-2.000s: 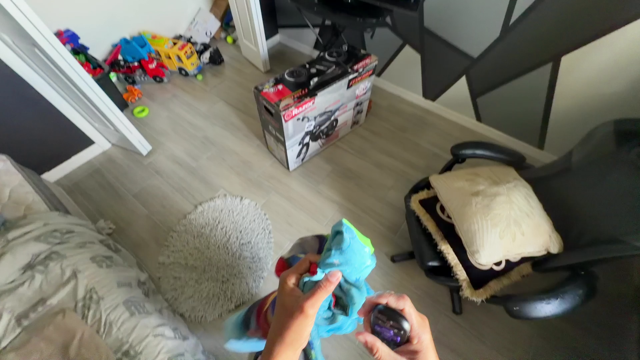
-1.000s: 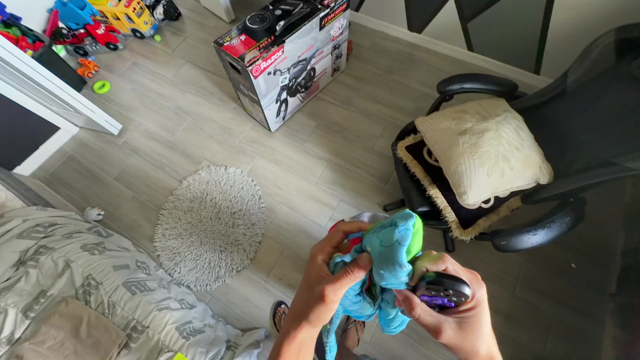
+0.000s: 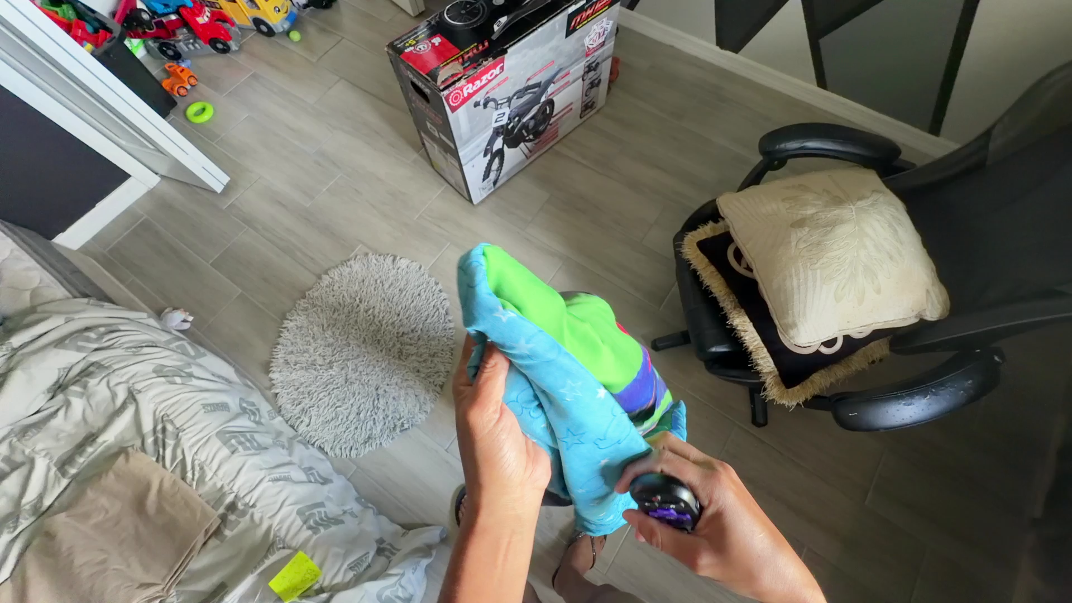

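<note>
Light-blue fabric with a star pattern [image 3: 569,410], joined to bright green cloth [image 3: 544,293] with purple and red parts, hangs bunched between my hands. My left hand [image 3: 498,427] grips its left edge, thumb on the blue side. My right hand [image 3: 712,519] holds a small black rounded object with a purple part [image 3: 666,502], whose kind I cannot tell, and its fingertips touch the lower right of the cloth. The cloth hides part of my feet and some of the left fingers.
A round grey shag rug [image 3: 364,352] lies on the floor. A Razor box [image 3: 519,109] stands beyond. On the right, a black office chair [image 3: 913,402] bears a cream cushion [image 3: 837,251]. A bed with patterned bedding [image 3: 276,469] is at left, toys [image 3: 193,25] at upper left.
The cloth, earlier bunched with mostly blue showing, is now spread longer, with a large green area and a purple part in view. Both hands still hold on.
</note>
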